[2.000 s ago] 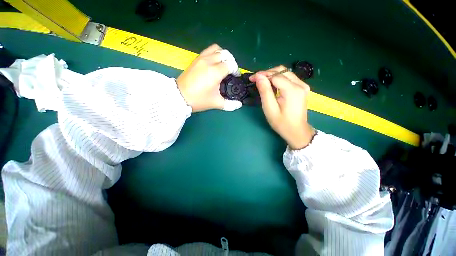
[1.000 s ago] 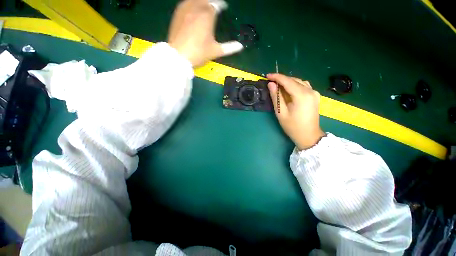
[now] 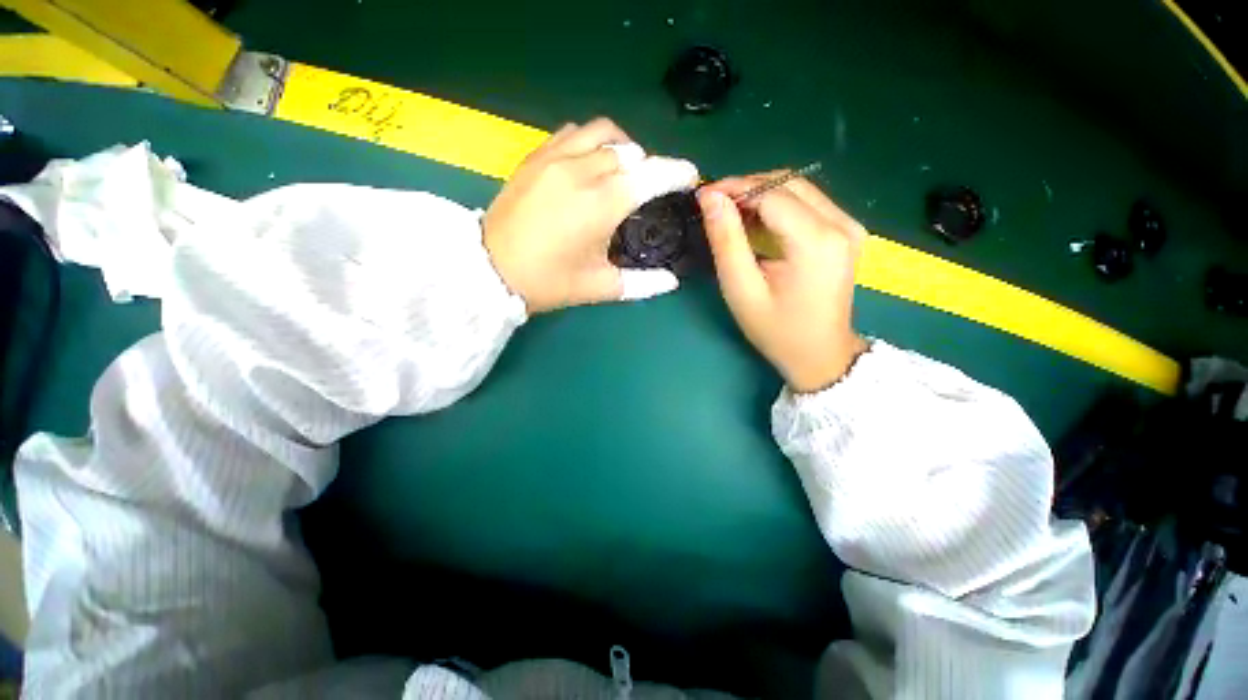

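Observation:
A round black ringed part (image 3: 654, 233) sits between the fingers of my left hand (image 3: 564, 226), over a black block that is mostly hidden by my hands. White cots cover some of my left fingertips, which grip around the part from above and below. My right hand (image 3: 794, 274) is at the right side of the block and pinches a thin brownish stick (image 3: 783, 182), which points up and to the right. The stick's lower end is hidden at my fingertips near the part.
A yellow rail (image 3: 438, 136) crosses behind my hands. Beyond it on the green surface lie several loose round black parts, one (image 3: 699, 79) behind my hands and another (image 3: 955, 212) at right. A crumpled white cloth (image 3: 117, 219) is at left. Dark clutter (image 3: 1163, 472) is at far right.
One second ago my left hand was beyond the rail, away from the block, which showed a round seat. Now that hand is back at the block, around a black part. The stick has tilted right.

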